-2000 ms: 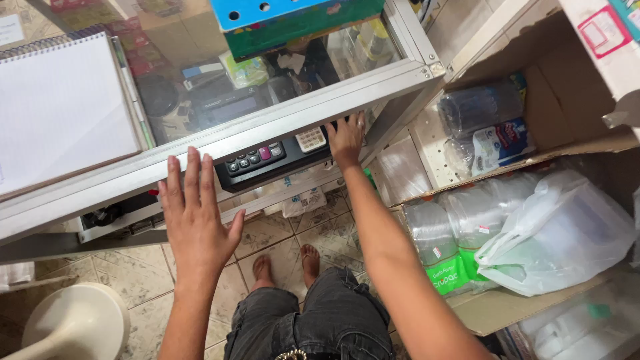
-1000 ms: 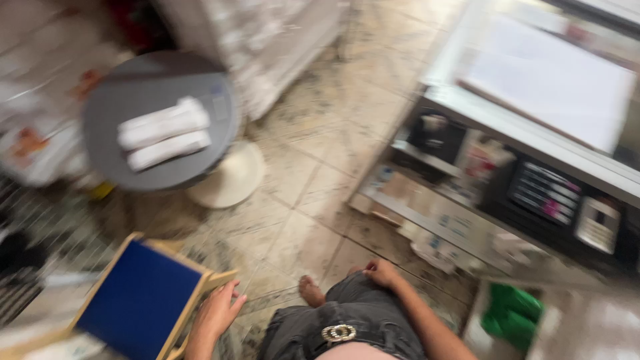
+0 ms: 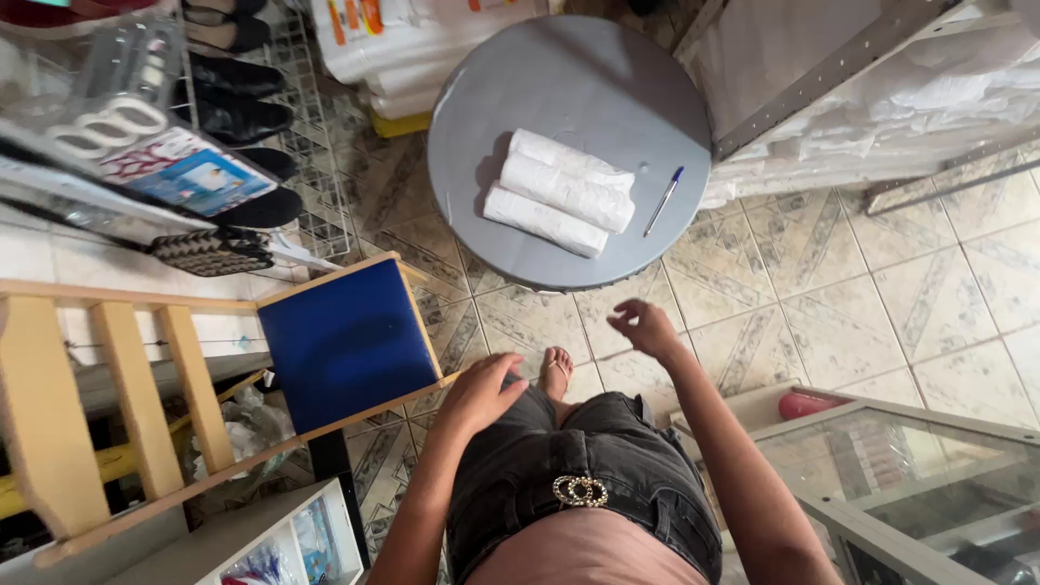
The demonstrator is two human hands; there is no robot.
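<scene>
Nothing is in my left hand [image 3: 485, 396], which hovers by my thigh beside the front corner of a wooden chair with a blue seat [image 3: 349, 345]. My right hand [image 3: 643, 327] hangs empty over the tiled floor, fingers loosely curled, just short of a round grey table [image 3: 561, 89]. On that table lie several white plastic rolls [image 3: 561, 191] side by side, and a blue-capped pen [image 3: 665, 201] rests to their right.
Wire racks with black shoes [image 3: 236, 106] stand at the upper left. A metal shelf [image 3: 821, 81] with white packages is at the upper right. A glass display case [image 3: 902, 463] stands at the lower right, a white box [image 3: 349, 528] at the lower left.
Two seconds ago both hands were at the metal edge of a glass counter; now they are off it. The view has swung to the round table and the chair.
</scene>
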